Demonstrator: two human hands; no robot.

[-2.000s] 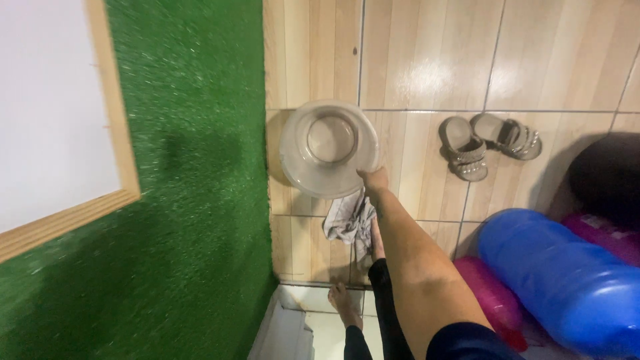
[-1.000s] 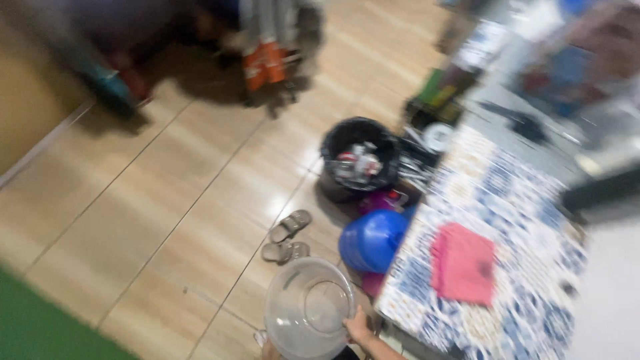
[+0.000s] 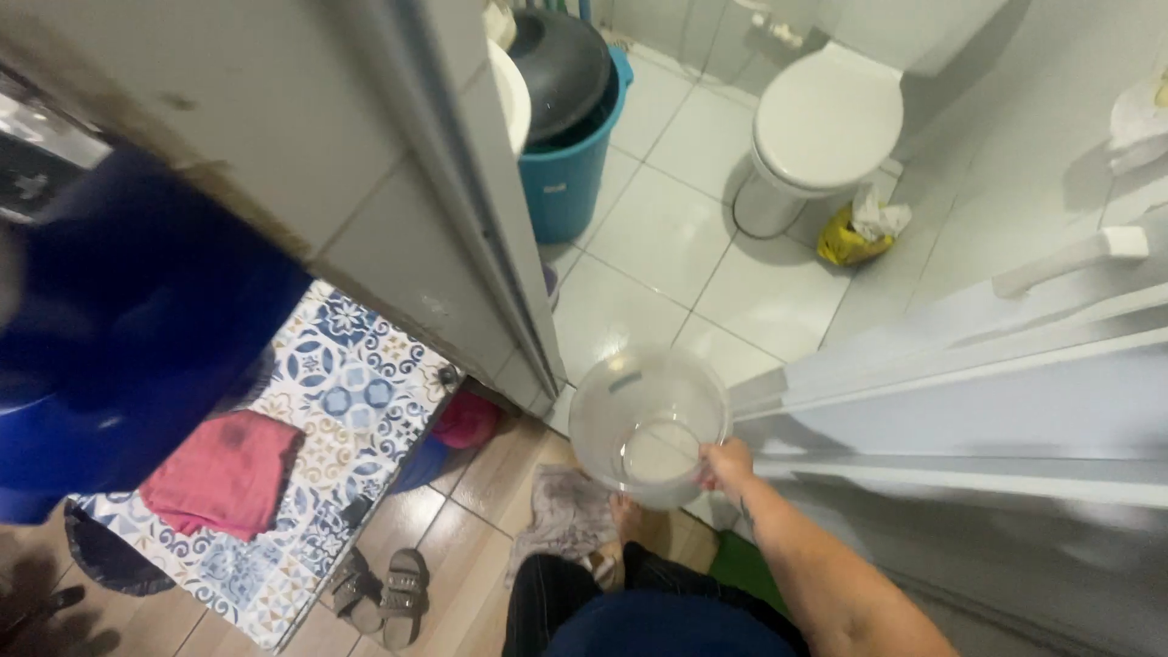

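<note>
My right hand [image 3: 726, 465] is closed on the rim of a clear plastic basin [image 3: 598, 411], at the bottom centre of the head view. The basin is held above the doorway floor, just in front of my legs, with its open side up. Nothing can be made out inside it. My left hand is out of the frame. A crumpled grey cloth [image 3: 568, 511] lies on the floor by my feet, partly behind the basin.
Ahead are a white toilet [image 3: 826, 119], a yellow bag [image 3: 849, 239] and a teal bin [image 3: 563, 193] with a dark lid. At left, a patterned counter [image 3: 351, 401] bears a pink cloth [image 3: 228, 470]; sandals [image 3: 401, 593] lie below. A white door [image 3: 967, 401] stands at right.
The view has turned from the wood-look tiled floor and green mat to the bathroom doorway. The basin has stayed in my right hand.
</note>
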